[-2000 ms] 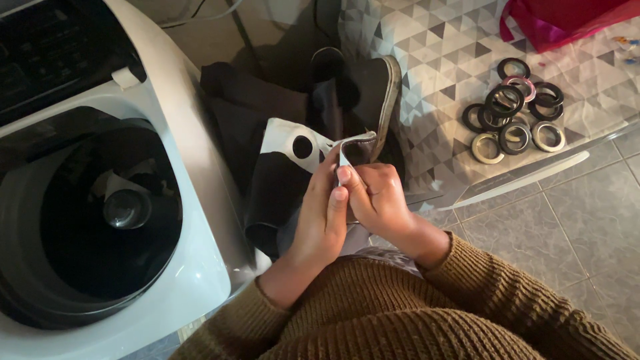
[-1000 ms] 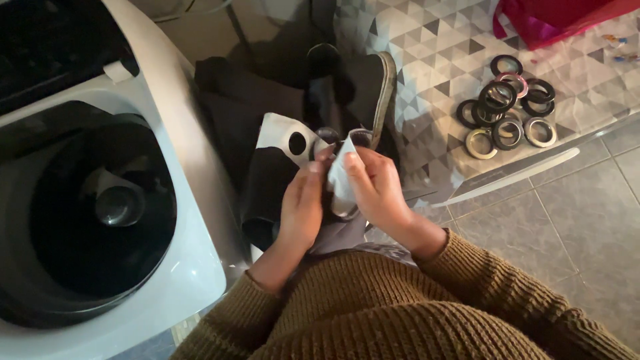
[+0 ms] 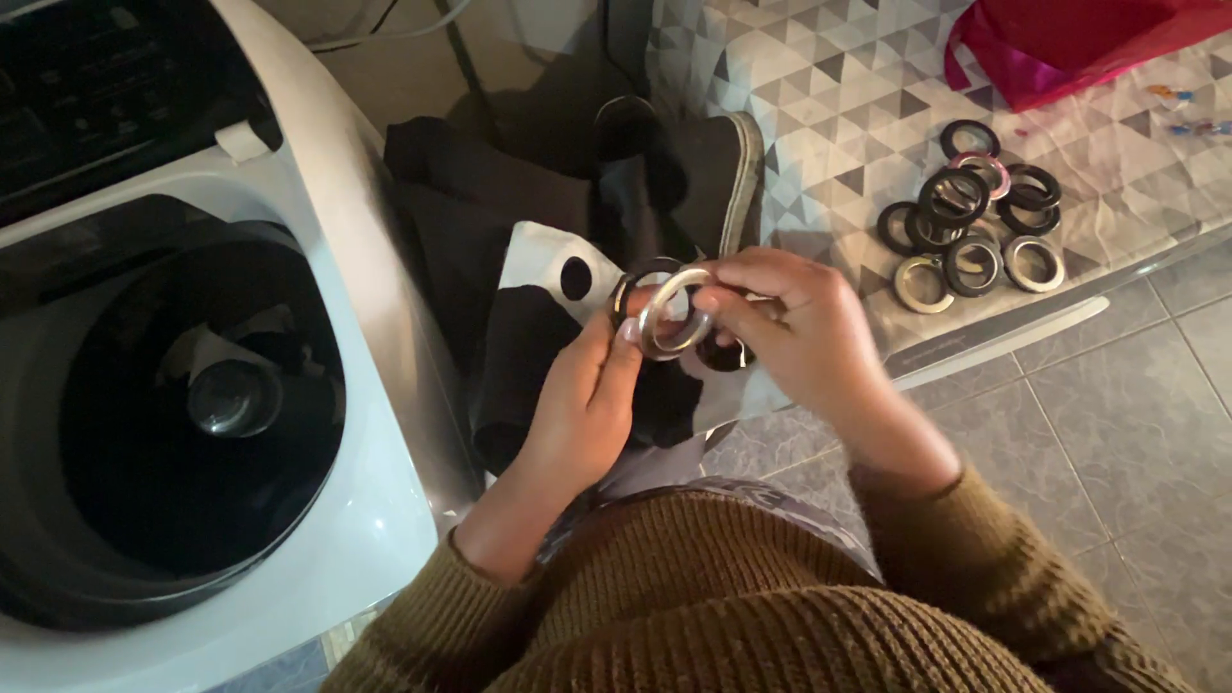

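Near the middle of the head view, my left hand [image 3: 587,404] grips a dark curtain grommet ring [image 3: 624,294], its thumb touching a silvery ring. That silvery grommet ring [image 3: 664,337] is pinched at its upper right by my right hand [image 3: 799,327]. The two rings overlap in the view. Beneath and behind my hands lies a dark fabric [image 3: 568,361] with a white band that has a round hole [image 3: 577,278]. To the right, a pile of black, silver and pink rings [image 3: 972,265] sits on a patterned cloth.
A top-loading washing machine [image 3: 385,481] with its drum showing stands at the left. The triangle-patterned cloth [image 3: 808,106] covers a surface at the right, with a red bag [image 3: 1068,48] on it. Dark fabric is heaped against the wall. Grey floor tiles [image 3: 1107,414] lie at the lower right.
The white band's edge was between my hands earlier; now the two rings show between my fingers, and the band lies lower. My right hand has moved outward to the right.
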